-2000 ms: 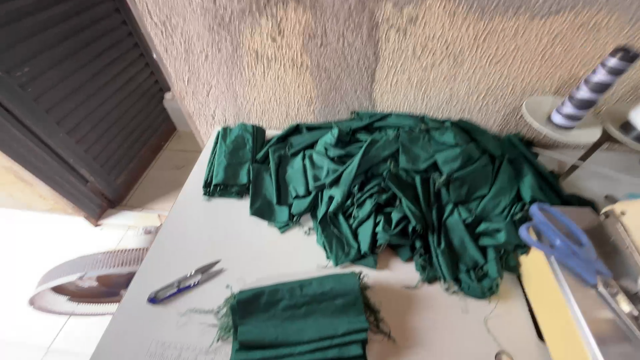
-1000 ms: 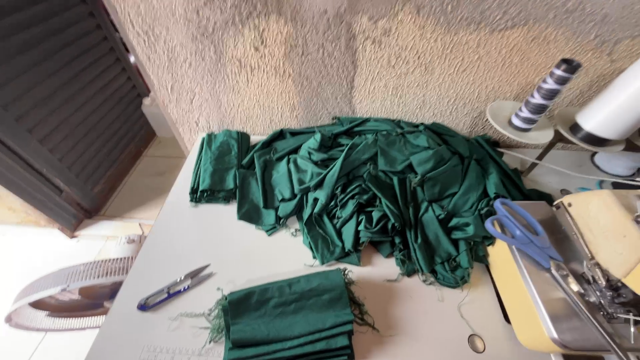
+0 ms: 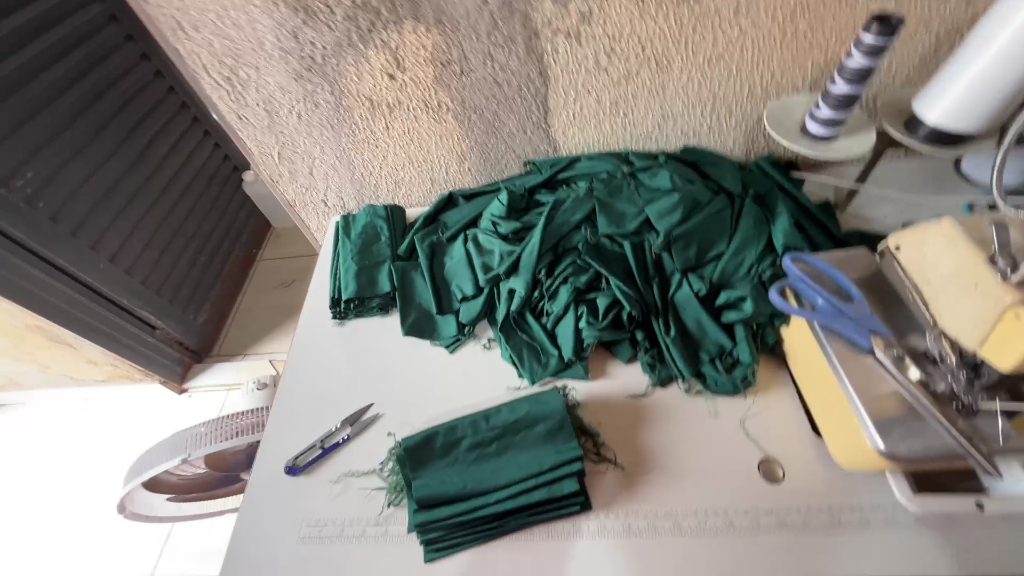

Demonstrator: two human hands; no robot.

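Neither my left hand nor my right hand shows in the head view. A layered stack of green fabric pieces (image 3: 496, 464) with frayed ends lies near the front of the white sewing table (image 3: 336, 360). Left of it rest thread snips (image 3: 332, 440) with a blue part, their blades apart. A large crumpled heap of green fabric (image 3: 624, 256) lies along the wall, beside a smaller folded green bundle (image 3: 368, 260) at the back left. Blue-handled scissors (image 3: 872, 336) lie across a metal plate on the sewing machine (image 3: 952, 304) at the right.
Thread cones (image 3: 852, 76) stand on holders at the back right, by a rough wall (image 3: 496, 88). A small metal ring (image 3: 771, 470) is set at the tabletop's right part. A ruler scale (image 3: 680, 524) runs along the front. A fan (image 3: 200, 464) and louvred door (image 3: 120, 160) are at the left.
The view has shifted a little toward the right, bringing more of the sewing machine and a white thread cone into sight. The fabric, snips and scissors have not plainly moved.
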